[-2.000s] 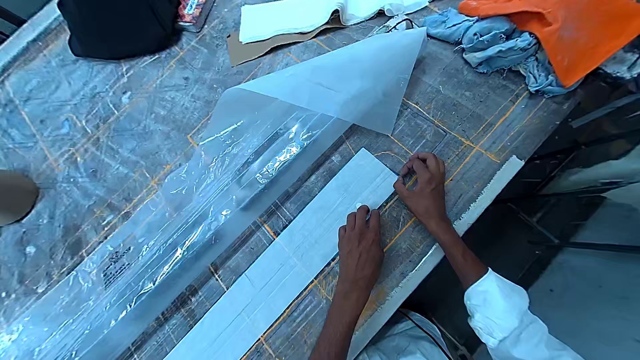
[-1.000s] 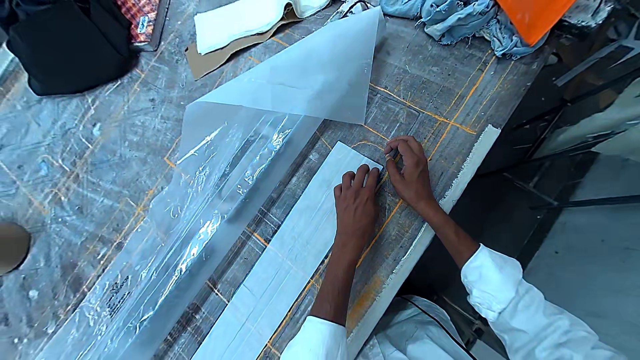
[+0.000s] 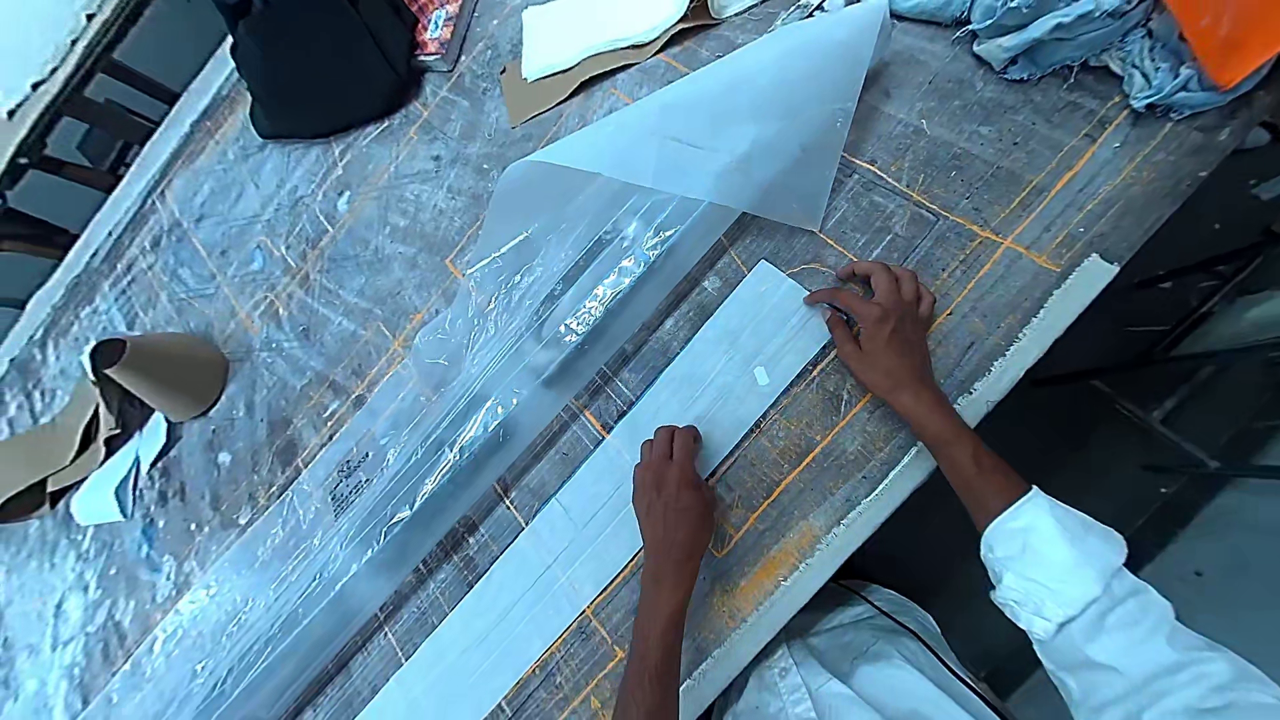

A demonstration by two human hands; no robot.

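Observation:
A long pale strip, paper or fabric (image 3: 600, 500), lies diagonally on the worn work table, with a small white tag-like piece (image 3: 761, 376) near its far end. My left hand (image 3: 675, 495) rests with curled fingers on the strip's right edge, pressing it. At the far right corner of the strip is my right hand (image 3: 880, 325), thumb and forefinger around a small dark object whose kind I cannot tell. A thin thread or cord (image 3: 810, 268) curves beside that corner. Left of the strip lies a long clear plastic sheet (image 3: 470, 430), its far end folded over.
A black cloth bag (image 3: 320, 70) and white cloth on brown paper (image 3: 600, 40) lie at the back. Blue denim pieces (image 3: 1060, 35) and orange material (image 3: 1225, 35) are at the back right. A curled brown piece (image 3: 170, 375) sits at left. The table edge (image 3: 1040, 310) runs along my side.
My left hand has moved down the strip, away from the far corner and from my right hand. My right hand stays at that corner. The small white piece on the strip shows now.

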